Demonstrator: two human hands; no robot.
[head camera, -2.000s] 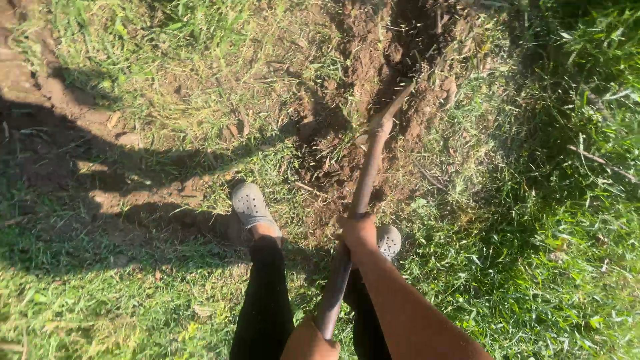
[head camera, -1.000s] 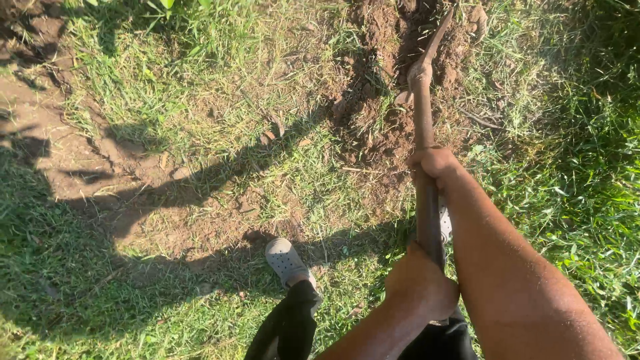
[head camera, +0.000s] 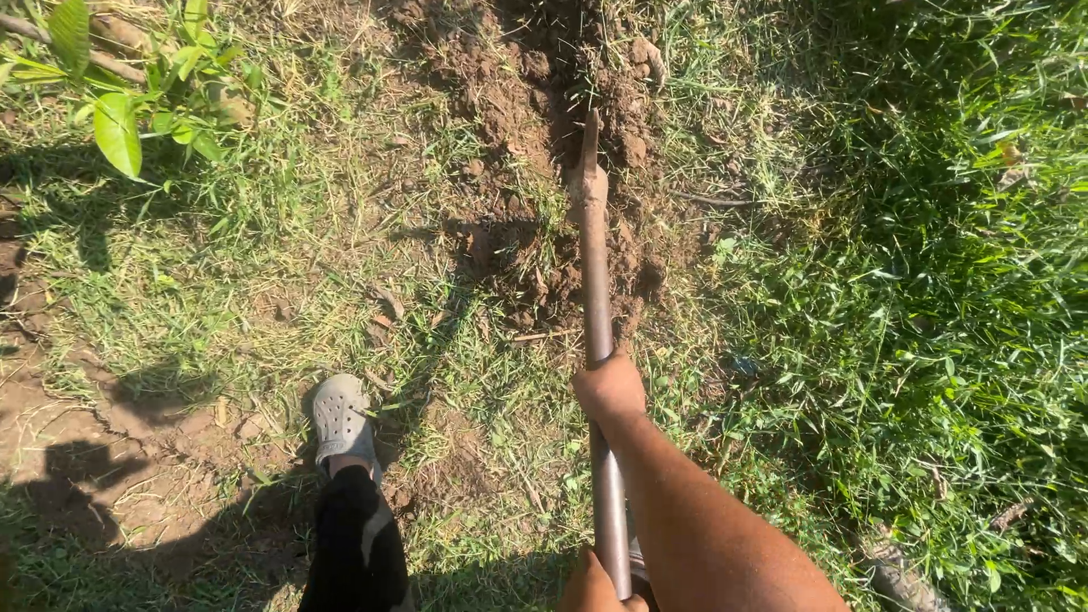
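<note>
A long-handled digging tool, which looks like a pickaxe or hoe, runs up the middle of the view; its smooth handle (head camera: 597, 297) leads to a narrow, soil-stained metal head (head camera: 590, 166). My right hand (head camera: 610, 389) is wrapped around the middle of the handle. Lower down, at the bottom edge, my left hand (head camera: 595, 586) grips the handle's near part and is partly cut off. The head is over a trench of loose brown soil (head camera: 510, 110); whether it touches the soil, I cannot tell.
My foot in a grey perforated clog (head camera: 342, 416) stands on grass left of the handle; the other is mostly hidden behind the handle and arm. A leafy plant (head camera: 117, 134) is at upper left, thick grass (head camera: 977, 297) at right, and a piece of wood (head camera: 901, 578) at lower right.
The tool's head, angled to the upper right before, now points nearly straight up the view. My hands stay on the handle. The view has shifted somewhat.
</note>
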